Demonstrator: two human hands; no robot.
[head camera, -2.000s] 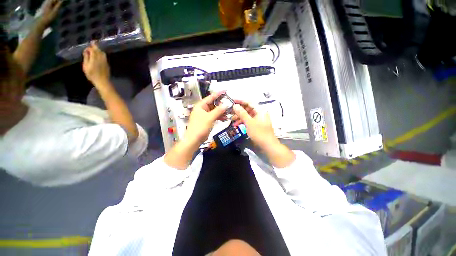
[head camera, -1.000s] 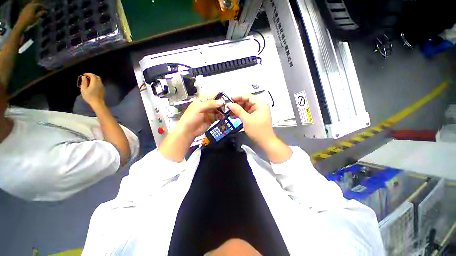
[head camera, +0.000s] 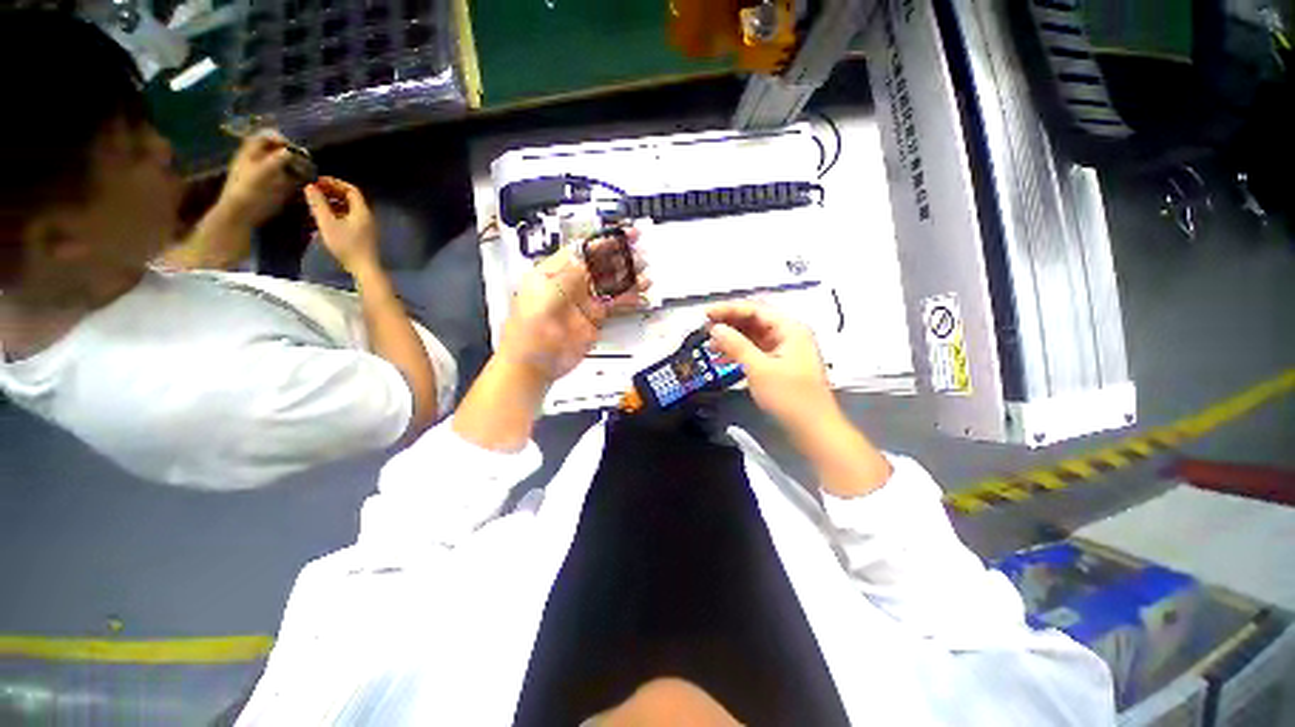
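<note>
My left hand (head camera: 565, 305) holds a small dark rounded-square watch case (head camera: 609, 264) on its fingers, over the white machine bed. The case looks like an open frame, with skin showing through it. My right hand (head camera: 771, 358) is to the right and lower, at the upper right end of the teach pendant (head camera: 679, 374), with fingers bent. Whether it grips the pendant or something small, I cannot tell. The pendant is black with an orange end and a small lit screen, and lies close to my body.
The gantry robot's bed (head camera: 710, 257) carries a black drag chain (head camera: 717, 200). Its grey column (head camera: 980, 242) stands right. An orange-brown unit (head camera: 767, 29) is above. A seated coworker (head camera: 242, 355) is at left, near a dark-pocket tray (head camera: 348, 64).
My hands have moved apart. The case is now in my left hand alone, and my right hand has moved right and down to the pendant. The coworker's hands have come together.
</note>
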